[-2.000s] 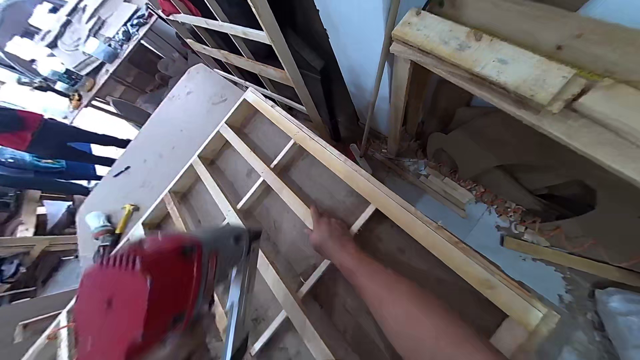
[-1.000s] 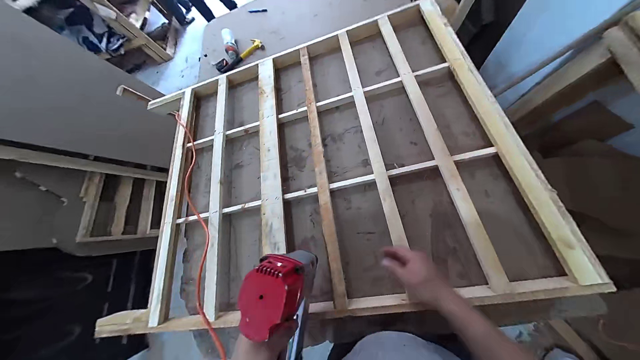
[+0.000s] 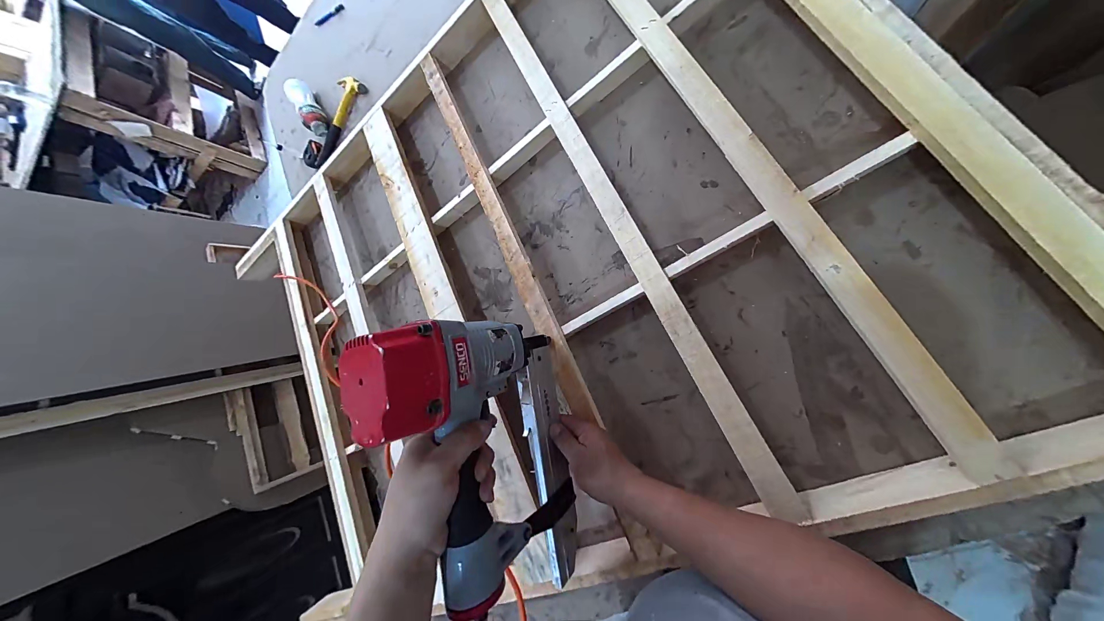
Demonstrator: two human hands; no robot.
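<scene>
My left hand (image 3: 431,483) is wrapped around the handle of a red and grey Senco pneumatic nailer (image 3: 431,371). The nailer's nose points right, over a brown wooden slat (image 3: 496,207) of a large timber frame (image 3: 845,259). My right hand (image 3: 591,457) is beside the nailer's metal magazine, its fingers closed at the slat's edge; whether it grips slat or magazine is hard to tell. Long slats and thinner cross strips form the frame's grid. An orange air hose (image 3: 323,319) runs over the frame's left side and below the nailer.
Past the frame's far edge lie a yellow-handled hammer (image 3: 343,112), a bottle (image 3: 306,105) and a blue pen (image 3: 329,15) on the board surface. At left are a grey panel (image 3: 129,293) and another wooden frame (image 3: 267,423). A person's legs (image 3: 190,34) show at upper left.
My right hand has moved left, from a neighbouring slat to beside the nailer's magazine. The nailer is now raised further over the frame. The view has turned.
</scene>
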